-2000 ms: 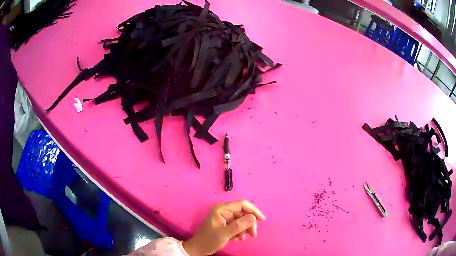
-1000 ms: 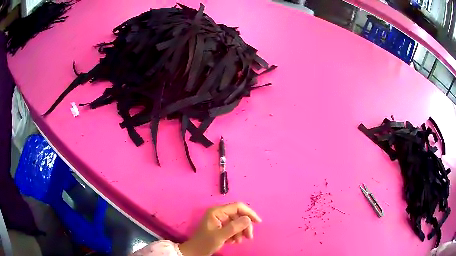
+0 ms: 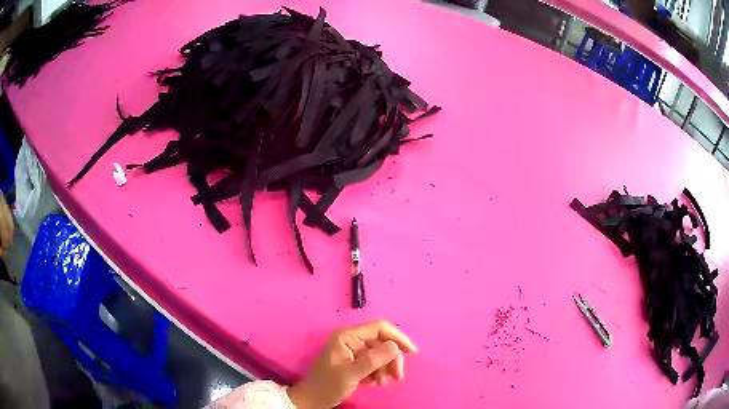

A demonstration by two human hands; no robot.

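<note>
My left hand [image 3: 356,363] rests on the pink table [image 3: 495,160] near its front edge, loosely curled and empty. A slim black pen [image 3: 356,265] lies just above it, untouched. A large tangled heap of black webbing straps [image 3: 288,104] lies at upper left, with several ends sticking out towards the pen. A smaller heap of black straps [image 3: 675,279] lies at the right. Silvery thread snips [image 3: 592,320] lie left of this small heap. My right hand is not in view; at most a bit of sleeve shows at the lower right edge.
Dark thread trimmings [image 3: 507,327] are scattered between my left hand and the snips. A small white scrap [image 3: 119,174] lies beside the large heap. More black strands [image 3: 56,44] lie at the upper left corner. A blue stool [image 3: 68,264] stands below the table edge.
The dark-clothed shape at the left edge has moved mostly out of view. The whole view has shifted slightly. My left hand keeps its pose on the table.
</note>
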